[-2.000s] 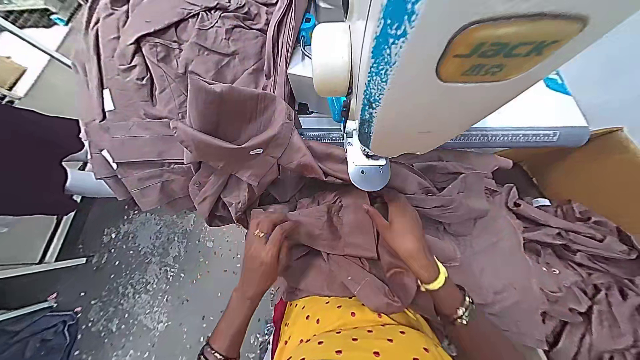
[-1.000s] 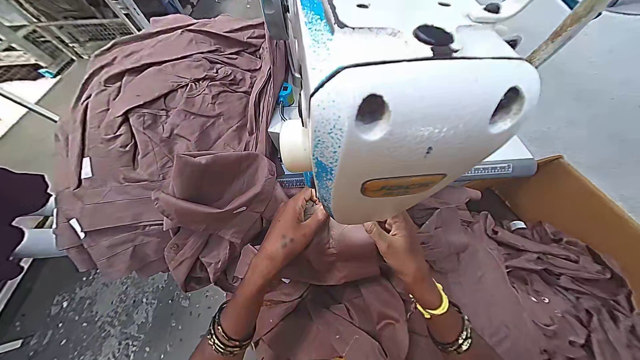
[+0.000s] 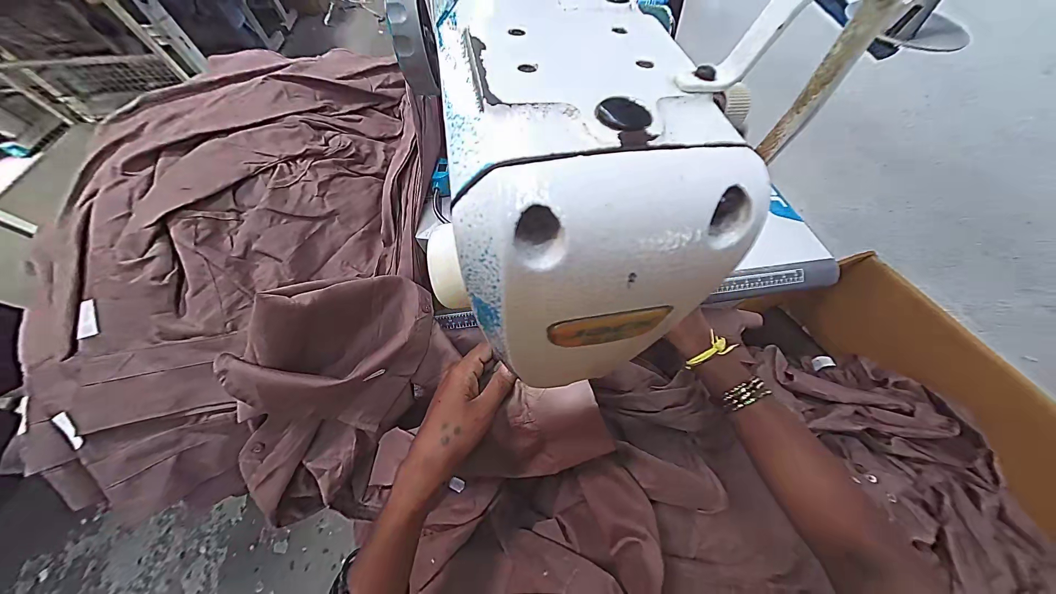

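Note:
A white Jack sewing machine head fills the middle of the view and hides the needle area. At its lower left edge, my left hand pinches the brown garment between thumb and fingers. My right hand is at the machine's lower right side, partly behind the head; its fingers are mostly hidden, so I cannot tell whether they hold cloth. Brown cloth with a folded collar-like part lies left of my left hand, and more of it hangs below both hands.
A large stack of brown garments with small white tags stands on the left. A cardboard box is at the right, with brown buttoned garments beside its wall. A rusty rod rises behind the machine. Speckled floor shows at lower left.
The view has shifted so the machine head looks larger. My right hand has moved from the cloth in front to the machine's right side. My left hand stays on the cloth at the head's left edge.

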